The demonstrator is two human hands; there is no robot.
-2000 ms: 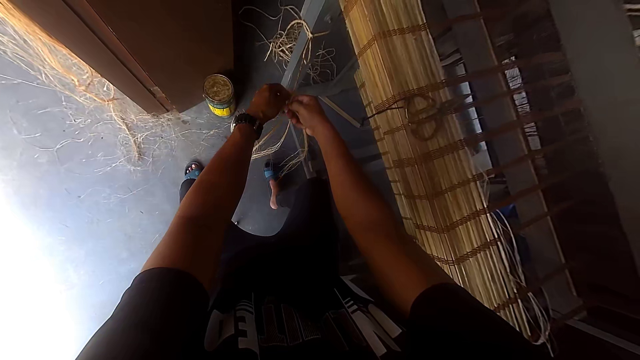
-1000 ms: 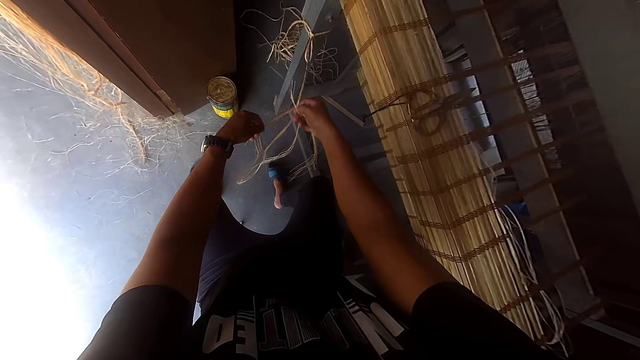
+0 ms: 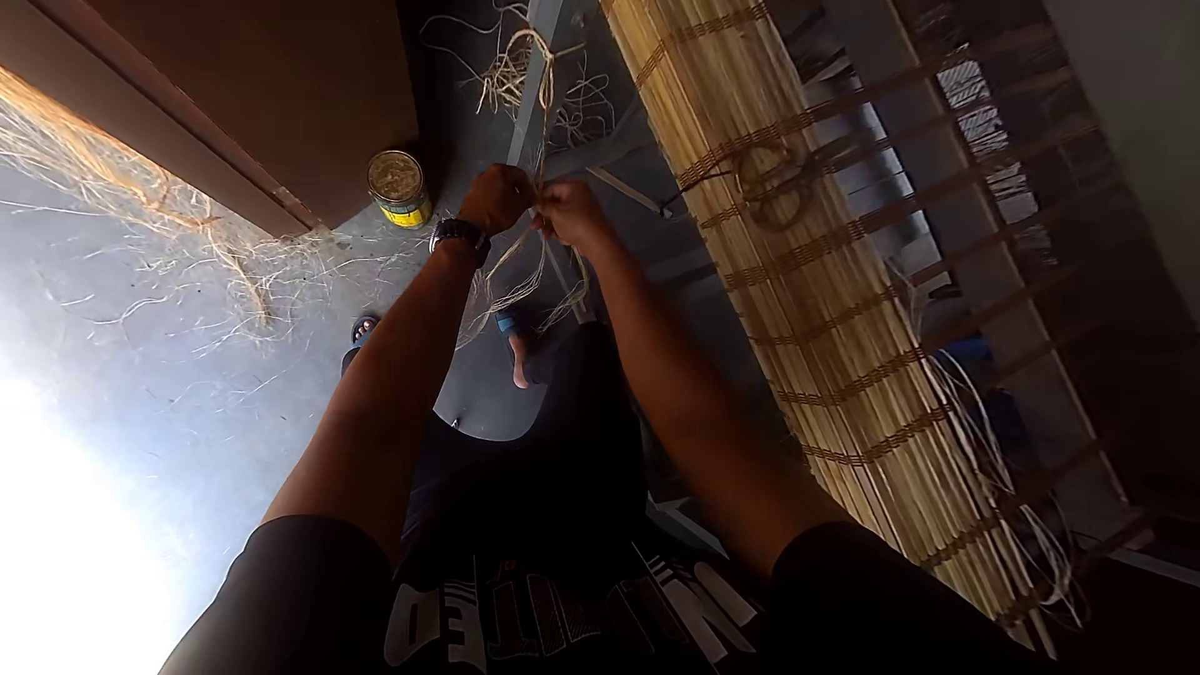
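My left hand (image 3: 497,199), with a dark watch on its wrist, and my right hand (image 3: 572,216) meet at the upper middle. Both are closed on pale natural-fibre strands (image 3: 525,272), whose loose ends hang below the hands. More strand runs up from the fingers to a loop (image 3: 544,56) over a grey metal bar (image 3: 534,98). To the right lies a woven mat of straw-coloured stalks (image 3: 797,244), bound by rows of brown cord. A pair of scissors (image 3: 773,186) rests on the mat, its blades hard to make out.
An open tin can (image 3: 397,183) stands on the floor beside a brown wooden cabinet (image 3: 244,94). Loose fibres (image 3: 234,272) are scattered on the floor at left. A tangle of cord (image 3: 506,80) lies behind the bar. Pale strings (image 3: 994,450) hang along the mat's right edge.
My hands were apart one second ago, and now they are together at the strands. My left hand has come back toward my right hand.
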